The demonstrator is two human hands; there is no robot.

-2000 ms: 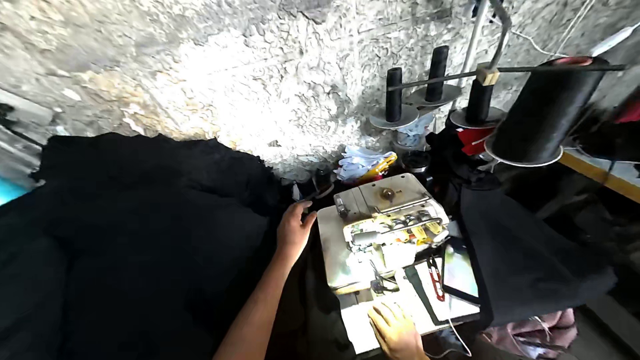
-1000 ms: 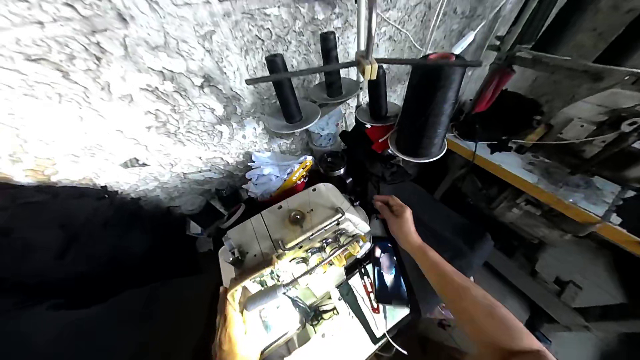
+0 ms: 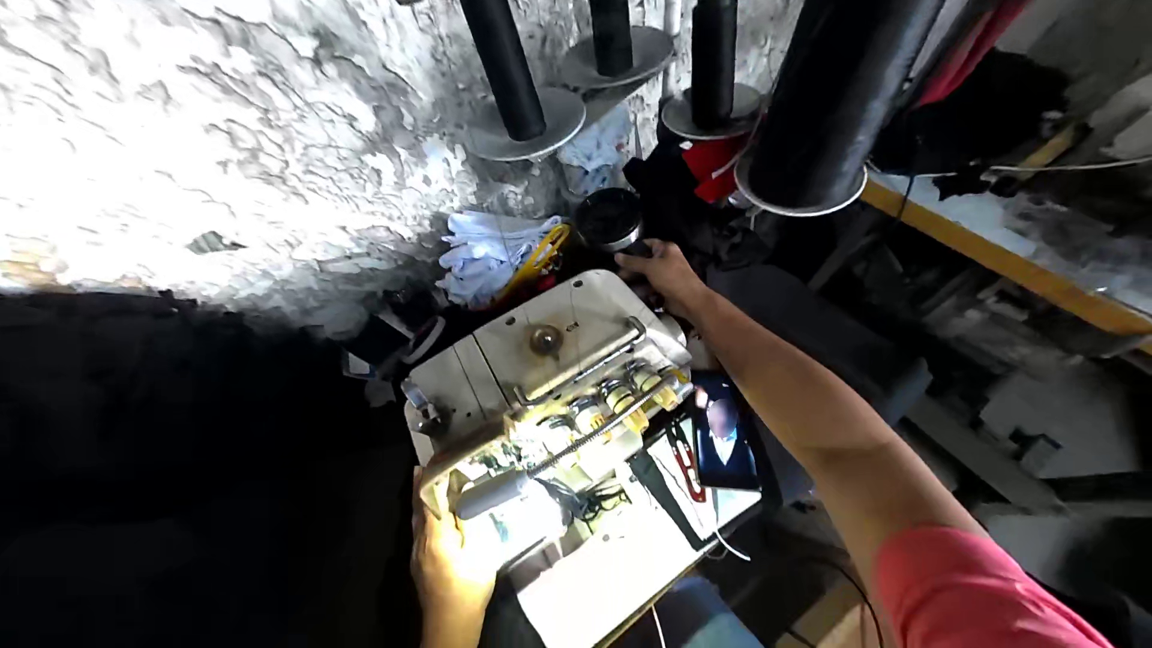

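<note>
An overlock sewing machine (image 3: 549, 351) stands at the centre, its lamp lighting the front. My left hand (image 3: 450, 549) is against the machine's lower left end; its fingertips are hidden by the glare and the machine. My right hand (image 3: 661, 270) reaches behind the machine's right end, its fingers closed around something dark beside a black round object with a metal rim (image 3: 609, 220); what it grips is not clear. Right of the machine lie a smartphone (image 3: 724, 441) with its screen lit and red-handled thread snips (image 3: 688, 463).
Black thread cones (image 3: 504, 67) stand on discs above the machine; a large one (image 3: 828, 99) hangs over to the right. White cloth (image 3: 486, 252) lies by the wall. Dark fabric (image 3: 180, 450) fills the left. A yellow-edged table (image 3: 1017, 261) is at the right.
My right hand has moved from the machine's front to behind its right end. My left hand has come from the machine's back left to its lower left. The view has swung right and closer.
</note>
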